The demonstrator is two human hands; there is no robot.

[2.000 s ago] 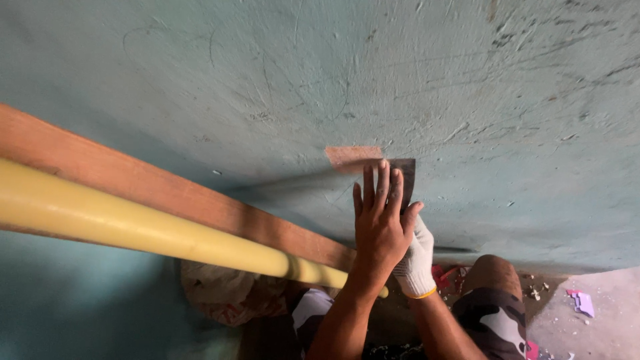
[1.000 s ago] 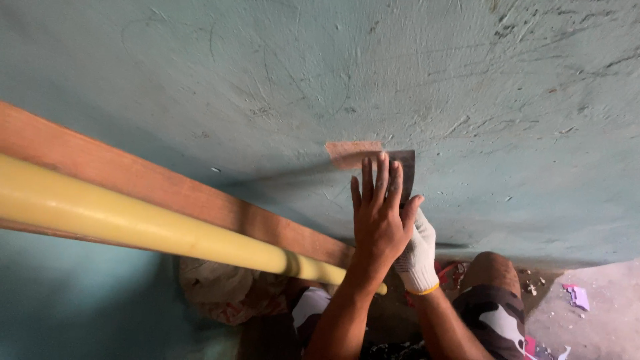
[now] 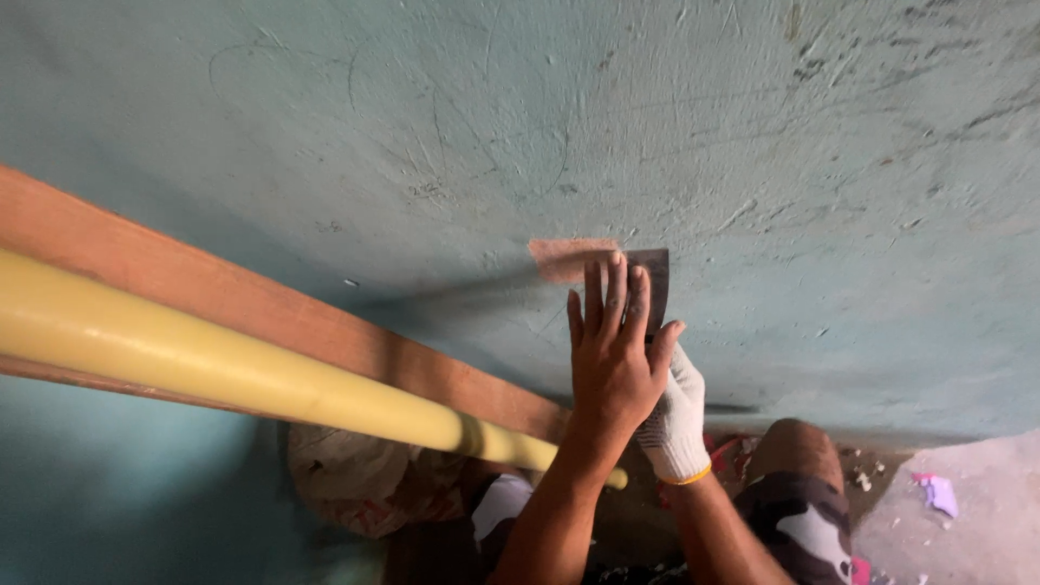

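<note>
My right hand (image 3: 678, 414), in a white knitted glove with a yellow cuff edge, is closed around the lower end of a scraper; its handle is hidden. The scraper's dark flat blade (image 3: 654, 280) lies against the painted blue-green wall (image 3: 455, 146). My bare left hand (image 3: 617, 349) is spread over the blade, fingers pressing on it, and partly covers my right hand. Just left of the blade shows a reddish-orange bared patch (image 3: 569, 258) with the paint gone. Scratches and pencil-like lines mark the wall above.
A yellow pole (image 3: 244, 374) runs diagonally along a reddish-brown wooden board (image 3: 284, 305) at the left. Below it sits a crumpled pale sack (image 3: 357, 471). Paint flakes and a purple scrap (image 3: 938, 494) lie on the floor at the lower right, beside my knee.
Both hands and the scraper have shifted only slightly against the wall. My left hand stays on the blade and my right hand keeps its hold.
</note>
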